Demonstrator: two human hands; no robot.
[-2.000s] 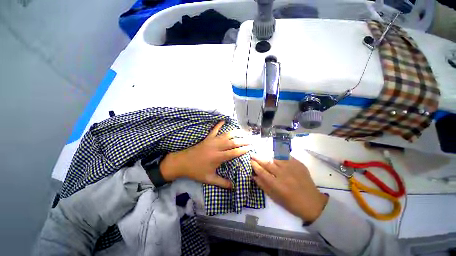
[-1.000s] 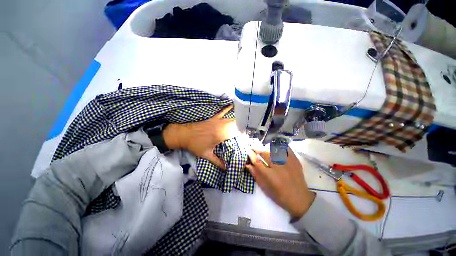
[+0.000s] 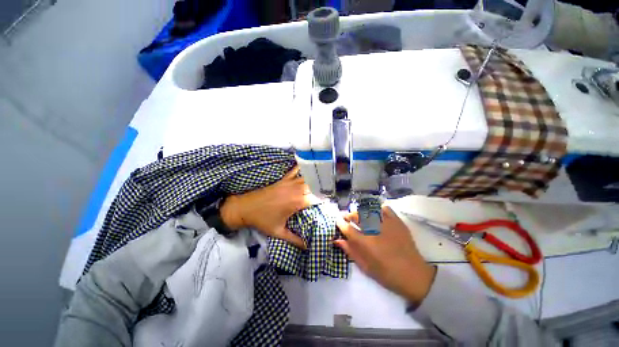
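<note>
The checked garment (image 3: 203, 176) lies bunched on the white machine table, its narrow end beside the lit needle area. Plain light grey-white cloth (image 3: 210, 291) hangs from it over the table's front edge. My left hand (image 3: 271, 207) lies spread on the checks, left of the needle, pressing them down. My right hand (image 3: 383, 247) is at the right edge of the checked cloth, its fingertips on that edge. The presser foot area (image 3: 343, 198) of the sewing machine (image 3: 400, 101) is bright with glare, so the needle and stitch line cannot be made out.
Scissors (image 3: 499, 254) with red and orange-yellow handles lie right of my right hand. A grey-blue block (image 3: 370, 215) stands right of the needle. Plaid cloth (image 3: 519, 125) wraps the machine arm. Dark cloth (image 3: 251, 61) lies in a trough behind. Blue tape (image 3: 108, 179) marks the table's left edge.
The camera view has shifted. Both hands stay on the cloth by the needle. The thin pale item seen at my right fingertips a second ago no longer shows.
</note>
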